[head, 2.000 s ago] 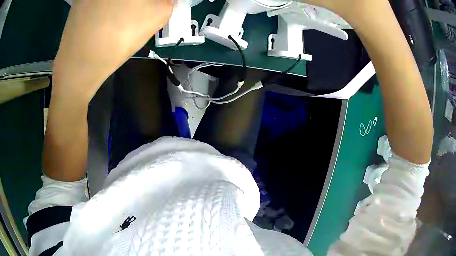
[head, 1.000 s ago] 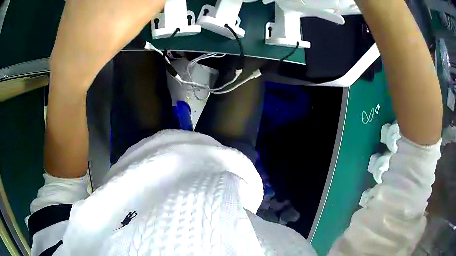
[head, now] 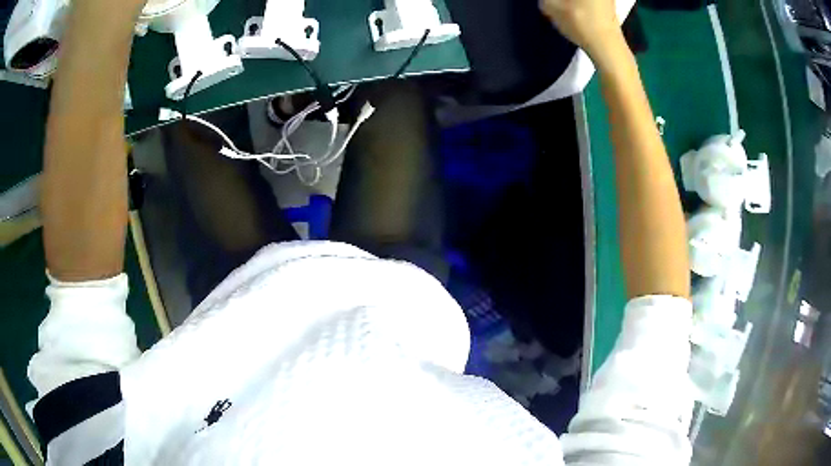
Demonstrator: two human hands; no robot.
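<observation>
Three white camera brackets stand along the front edge of the green bench, at the left (head: 205, 64), in the middle (head: 281, 35) and at the right (head: 410, 25). Black leads run from them to white cables (head: 292, 157) hanging over the edge above my lap. My left hand (head: 111, 7) is mostly cut off by the top edge, left of the brackets; its fingers are hidden. My right hand (head: 581, 18) is at the top, right of the brackets over the dark mat, fingers curled and partly cut off; I cannot tell whether it holds anything.
Another white camera (head: 35, 38) with a dark lens face is at the far upper left, beside my left forearm. Several white cameras (head: 720, 264) stand in a row on the right bench, beyond my right forearm. A white curved edge (head: 569, 80) joins the bench sections.
The view has shifted to the right, so the brackets and cables sit farther left and more right-bench cameras show. My right hand has come into view at the top.
</observation>
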